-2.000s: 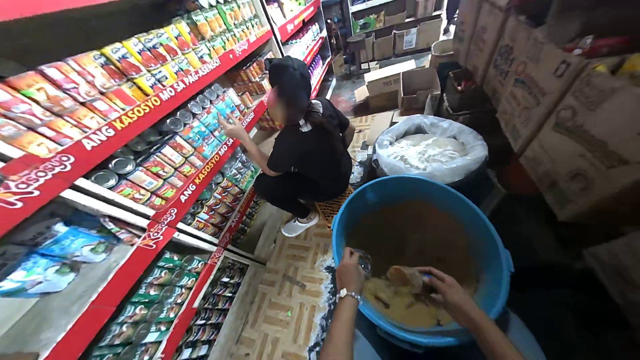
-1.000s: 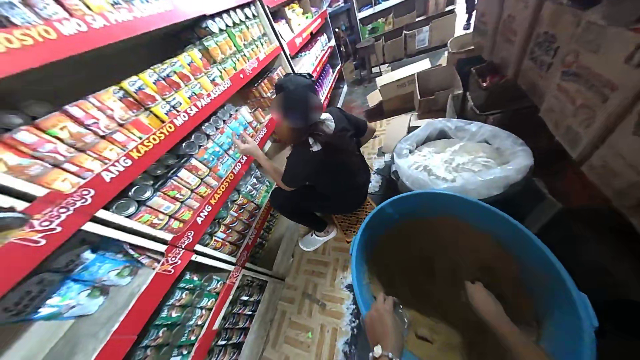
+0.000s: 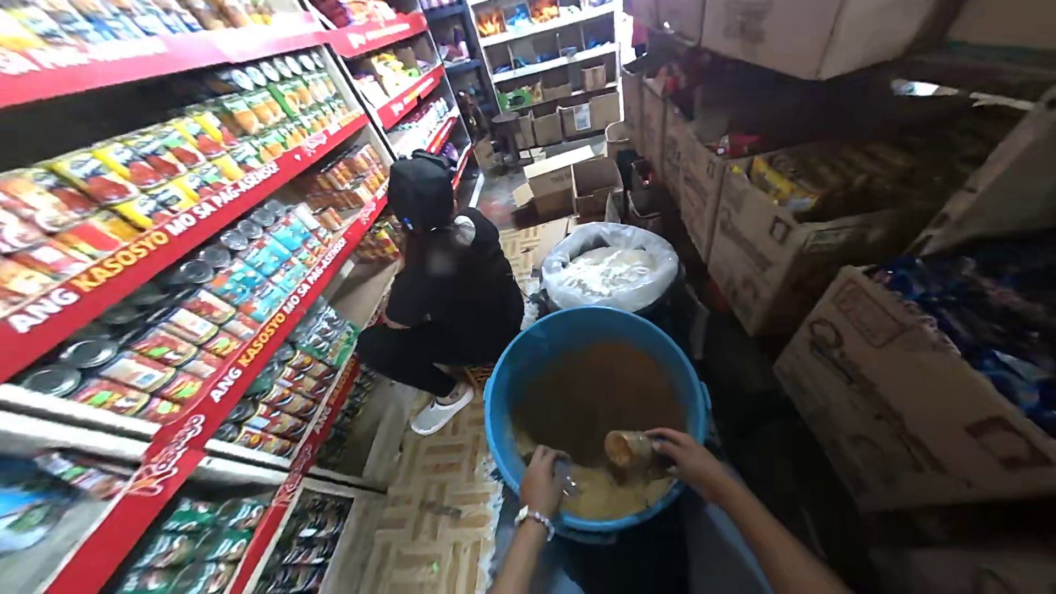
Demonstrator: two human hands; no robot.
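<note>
A large blue plastic tub (image 3: 495, 412) stands in front of me with brown, grainy contents (image 3: 606, 379), paler near my side. Over its near right part, my right hand (image 3: 681, 454) holds a small cup-like scoop (image 3: 629, 450), tilted, its mouth facing left. My left hand (image 3: 544, 481), with a white bracelet at the wrist, is at the near left inside the rim. Its fingers are closed on a clear plastic bag (image 3: 567, 478), whose lower part is hard to make out. Just beyond the tub is a container lined with clear plastic (image 3: 569, 289), holding white powder (image 3: 610, 268).
A person in black (image 3: 454, 289) crouches left of the tub, facing the shelves of canned goods (image 3: 165, 346). Cardboard boxes (image 3: 767, 239) with packets line the right side. Open cartons (image 3: 569, 181) lie on the floor farther back. Patterned flooring (image 3: 437, 511) runs between shelves and tub.
The scoop, out of sight one second ago, shows again in my right hand above the contents. The crouching person's arm, earlier stretched to the cans, is lowered. The view has shifted to the right.
</note>
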